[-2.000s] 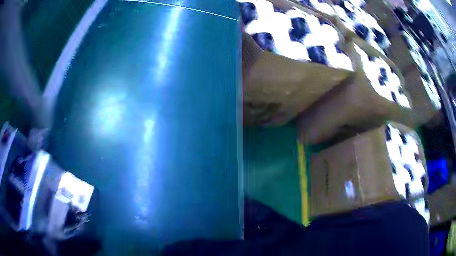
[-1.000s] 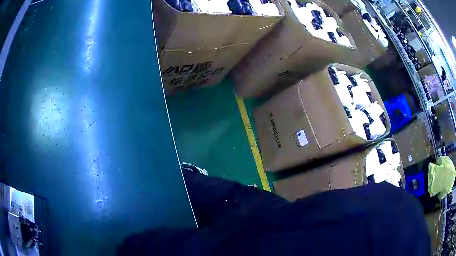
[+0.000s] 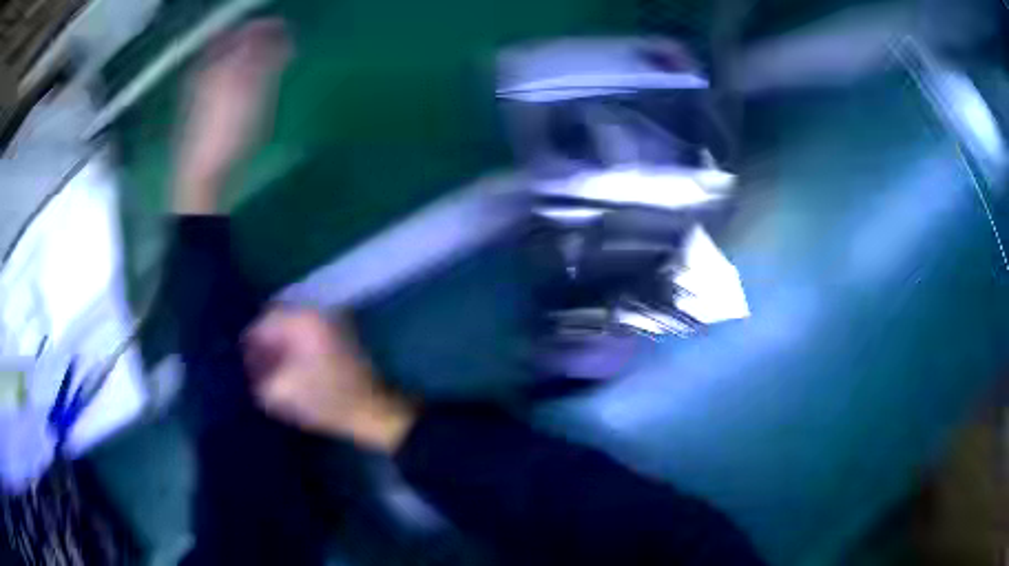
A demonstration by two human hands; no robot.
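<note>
The frame is strongly blurred. My left hand reaches out at the upper left, over the green surface beyond the metal rail; its fingers and anything in them are too blurred to tell. My right hand is curled, left of the middle, in front of my left sleeve; whether it holds something cannot be told. A silver-white box with a dark front, probably the screw feeder, stands to the right of both hands, touched by neither.
A pale metal rail runs slantwise to the box. A white board lies at the far left, with a blurred blue item on its near part. The shiny green bench extends right. A brown shape shows at the lower right edge.
The view has swung left from the cartons and floor to the bench. Both hands and sleeves have come into view, and the box now shows near the middle.
</note>
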